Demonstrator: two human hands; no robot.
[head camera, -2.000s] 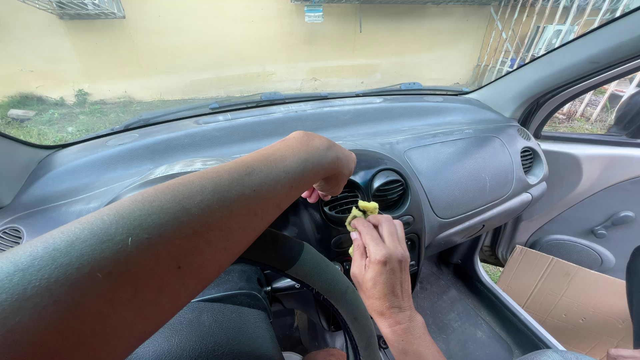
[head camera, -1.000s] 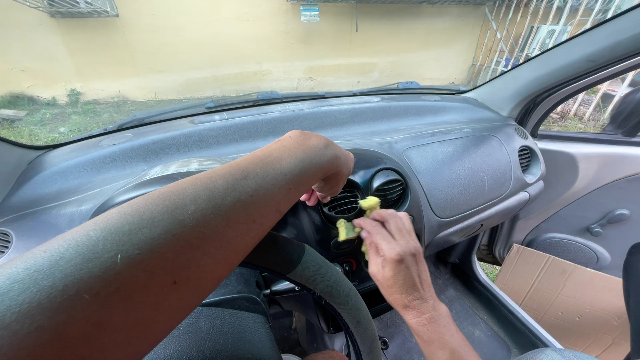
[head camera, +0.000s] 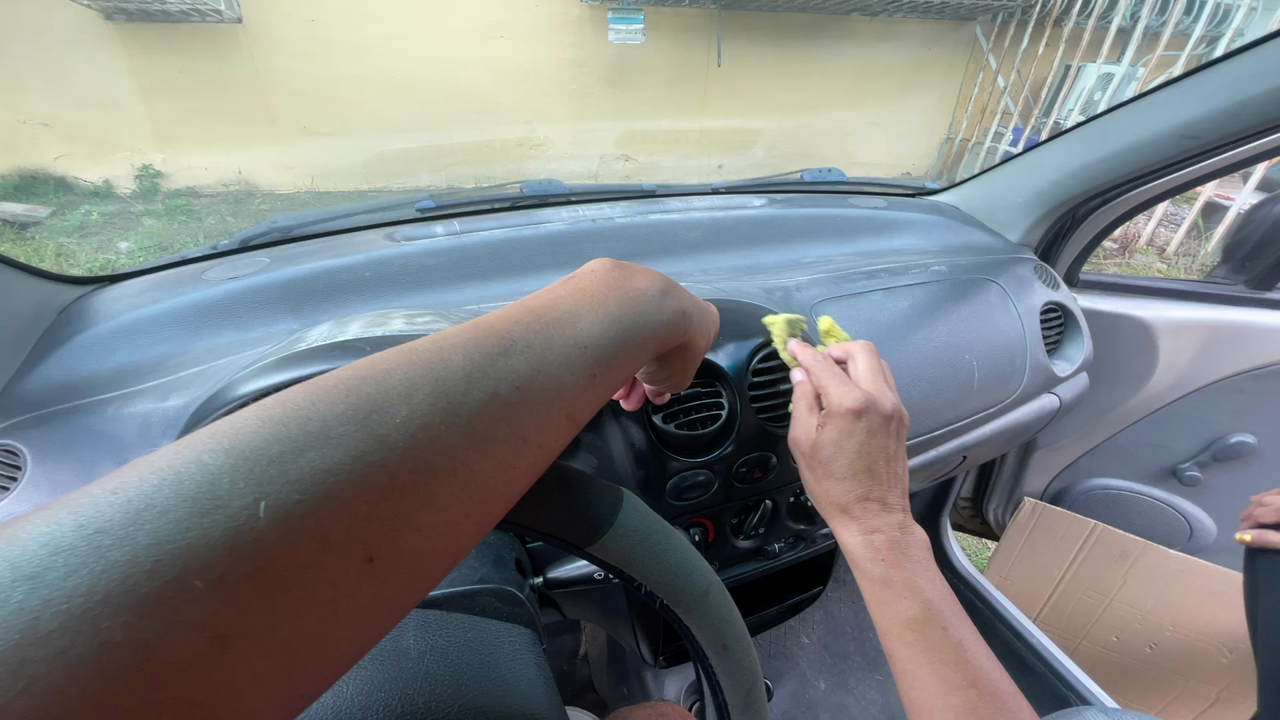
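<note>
My left arm reaches across above the steering wheel (head camera: 640, 560), and my left hand (head camera: 675, 350) is bent down at the left round air vent (head camera: 692, 408). Its fingers are mostly hidden behind the wrist, so what they hold, if anything, does not show. Between the thumb and fingers of my right hand (head camera: 850, 430) is a yellow cloth (head camera: 785, 330), a small crumpled piece, raised in front of the right round air vent (head camera: 768, 385). Below the vents sit the heater control knobs (head camera: 752, 518) of the centre console.
The grey dashboard (head camera: 480, 260) runs under the windshield, with the passenger-side panel (head camera: 930, 350) on the right. Beyond it the passenger door (head camera: 1150, 400) stands open beside a cardboard sheet (head camera: 1120, 600). Another person's hand (head camera: 1262, 518) is at the right edge.
My right hand has moved up with the yellow cloth, from below the vents to the right vent. My left hand has stayed by the left vent. Another person's hand shows more at the right edge.
</note>
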